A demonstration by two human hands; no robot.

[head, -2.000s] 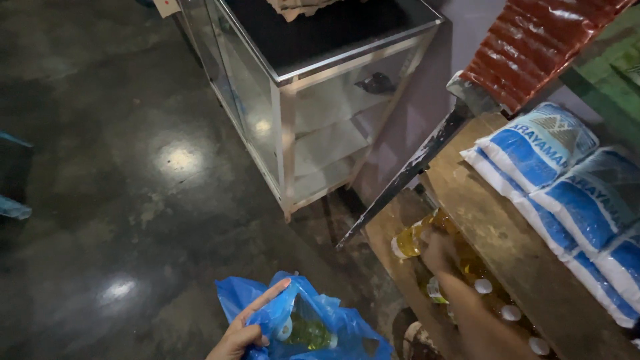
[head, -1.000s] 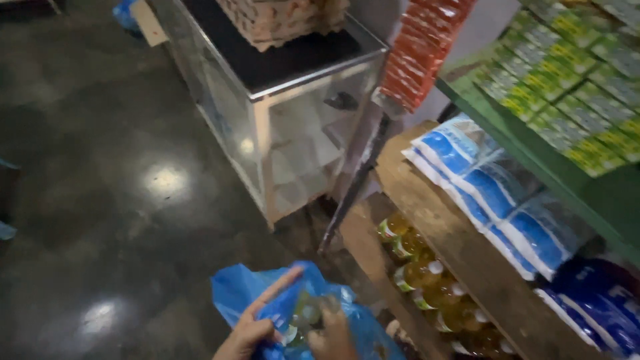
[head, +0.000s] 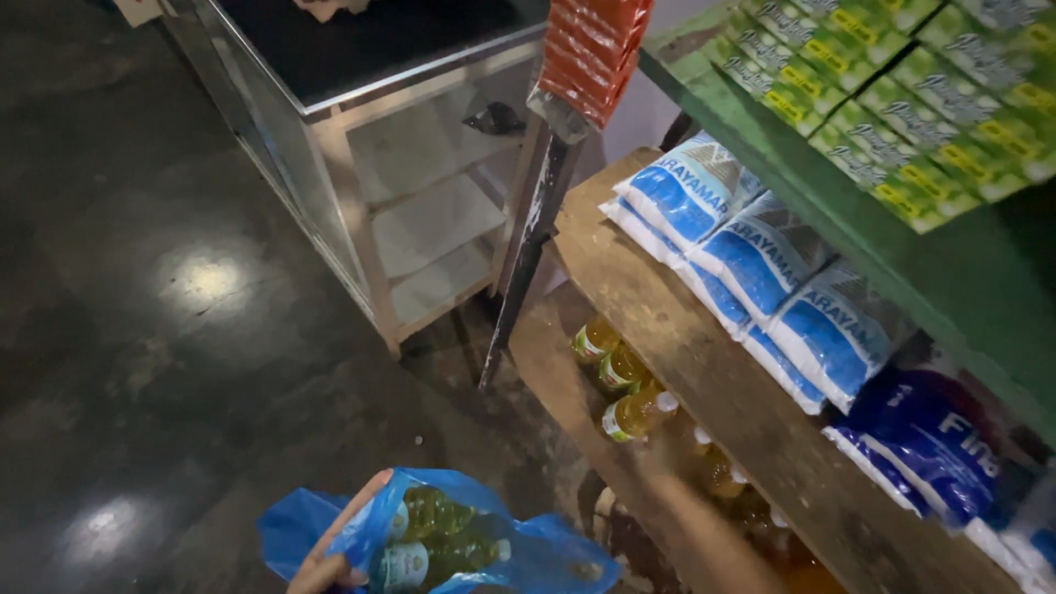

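Observation:
My left hand grips the rim of a blue plastic bag at the bottom of the view, index finger along its edge. Inside the open bag lie bottles of yellow oil with white caps. To the right, my right hand, blurred, reaches to the low shelf and touches or is just beside an oil bottle that lies tilted there; its fingers are hard to make out. More oil bottles stand in rows on that low shelf, partly under the wooden plank.
White and blue packets and dark blue packets lie on the wooden shelf. Above it, a green shelf carries green boxes. A glass-sided cabinet stands ahead, near hanging red sachets and a dark post.
My right hand was at the low shelf, then at the bag's mouth, and is now back at the low shelf. More than one bottle now shows clearly in the bag, which my left hand still holds.

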